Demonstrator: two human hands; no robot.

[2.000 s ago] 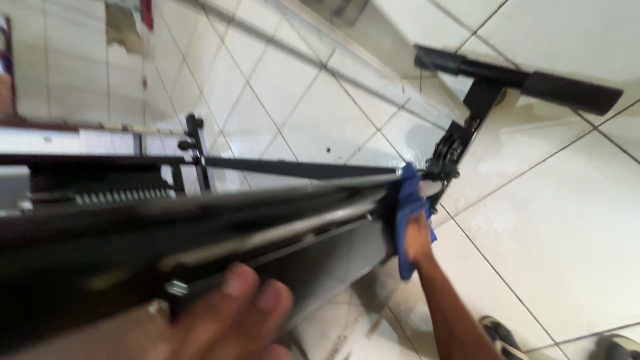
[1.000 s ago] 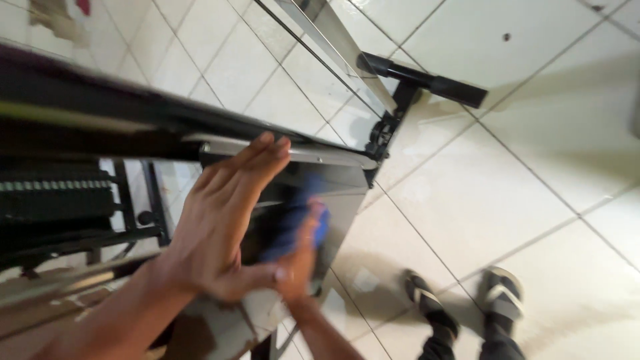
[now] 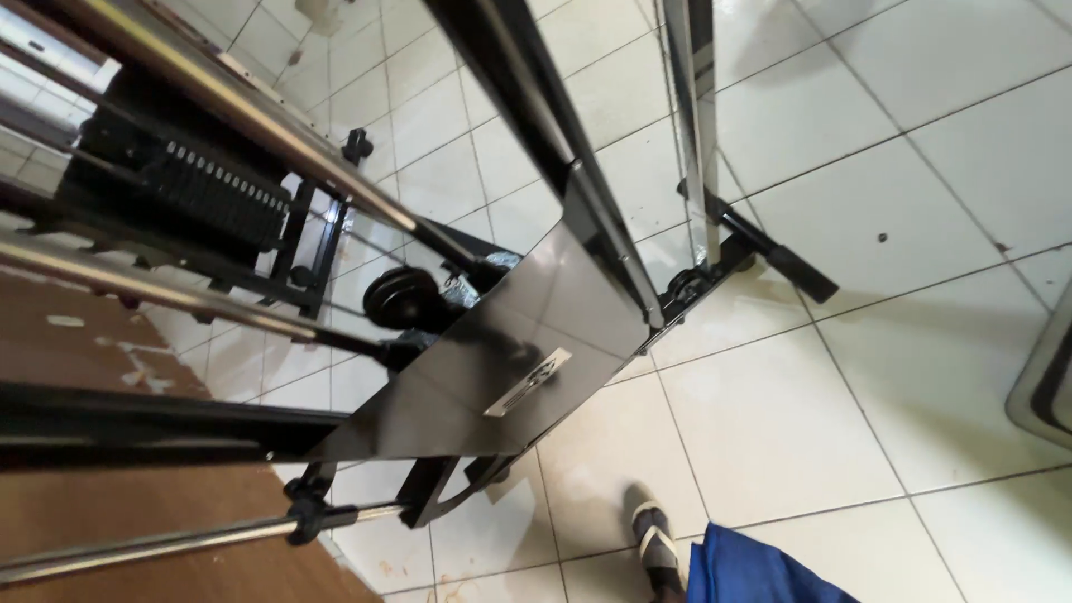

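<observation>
Neither of my hands shows in the head view. A glossy dark cover panel (image 3: 536,335) with a small plate bearing a logo sits across the frame of a cable exercise machine. Behind it run chrome guide rods (image 3: 293,146) and a black pulley (image 3: 402,299), with a black weight stack (image 3: 197,180) at the upper left. A blue cloth (image 3: 754,569) enters at the bottom edge; what holds it is out of view. To the right of the panel, a black handle bar (image 3: 779,255) sticks out from the machine's base.
White floor tiles (image 3: 754,410) surround the machine. A sandaled foot (image 3: 653,540) stands beside the cloth. Brown sheet material (image 3: 75,502) lies at the lower left, with a chrome bar (image 3: 209,544) above it. A grey-edged object (image 3: 1047,377) reaches in at the right edge.
Both hands, earlier at the machine's dark panel, have left the view. The blue cloth has moved from the panel to the bottom edge. The view has shifted and shows more of the machine.
</observation>
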